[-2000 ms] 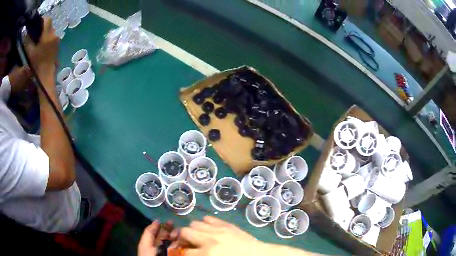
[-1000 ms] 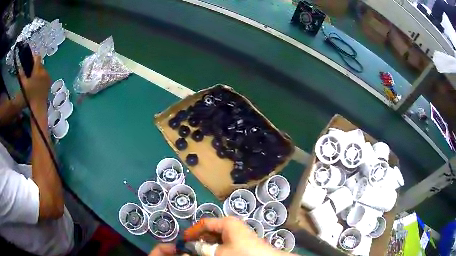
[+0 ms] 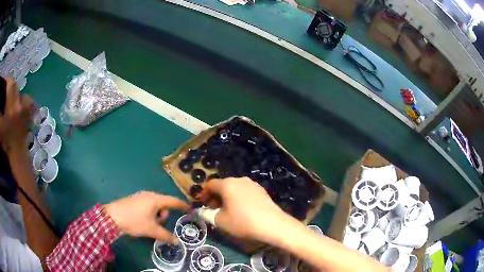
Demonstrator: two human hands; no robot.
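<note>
White cup-shaped housings with spoked inner rings (image 3: 190,231) stand upright in a cluster at the bottom centre; some are cut off by the lower edge. My left hand (image 3: 143,215), in a red plaid sleeve, is over them with its forefinger extended and its thumb apart; I see nothing held. My right hand (image 3: 239,207) is at the near edge of the shallow cardboard tray (image 3: 176,169) of black round parts (image 3: 249,149). Its fingers are bent together, with something whitish (image 3: 208,214) and a small dark spot at the tips. Blur hides whether it holds a part.
A carton (image 3: 342,204) of white housings (image 3: 392,228) is at the right. A clear bag (image 3: 93,95) of tiny pieces lies at the upper left. A neighbouring worker's arm (image 3: 18,154) and more housings (image 3: 45,141) are at the far left. A black fan-like unit (image 3: 326,27) lies at the back.
My hands have moved up from the bottom edge and away from each other's close grip. The right reaches the tray's edge. My left sleeve now shows. The view has shifted, so the near housings sit lower.
</note>
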